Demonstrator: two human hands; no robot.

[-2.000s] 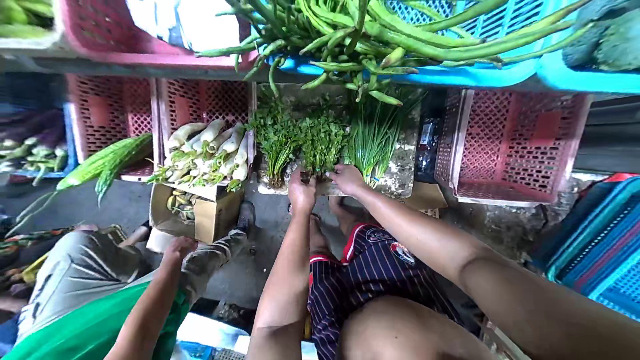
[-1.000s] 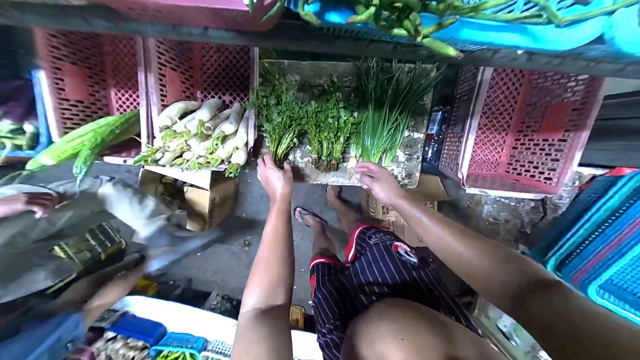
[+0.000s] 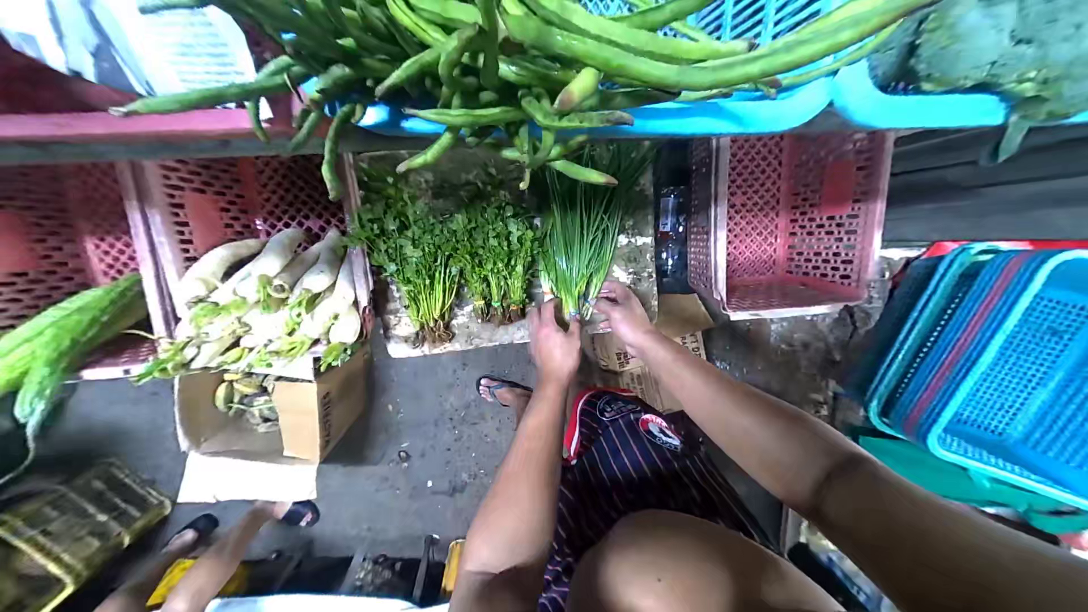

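Both of my hands are at the root ends of the green onion bunches (image 3: 580,246), which lie on a pale board (image 3: 518,337). My left hand (image 3: 555,338) touches the ends from the left, and my right hand (image 3: 623,316) is at their right side. The fingers partly hide the ends, so a firm grip cannot be made out. Left of the onions lie tied bunches of leafy herbs (image 3: 497,255), and farther left a larger group of herb bunches (image 3: 421,272) with roots showing.
White radishes (image 3: 285,272) fill a red crate, with an open cardboard box (image 3: 336,408) below. A red plastic crate (image 3: 795,221) stands right of the board. Long green beans (image 3: 629,51) overhang from a shelf above. Blue baskets (image 3: 1011,365) are stacked at right. Another person's feet (image 3: 297,512) show lower left.
My left hand has moved right, from beside the leftmost herbs to the green onions. The other person has moved from the left side; only legs and feet now show at lower left.
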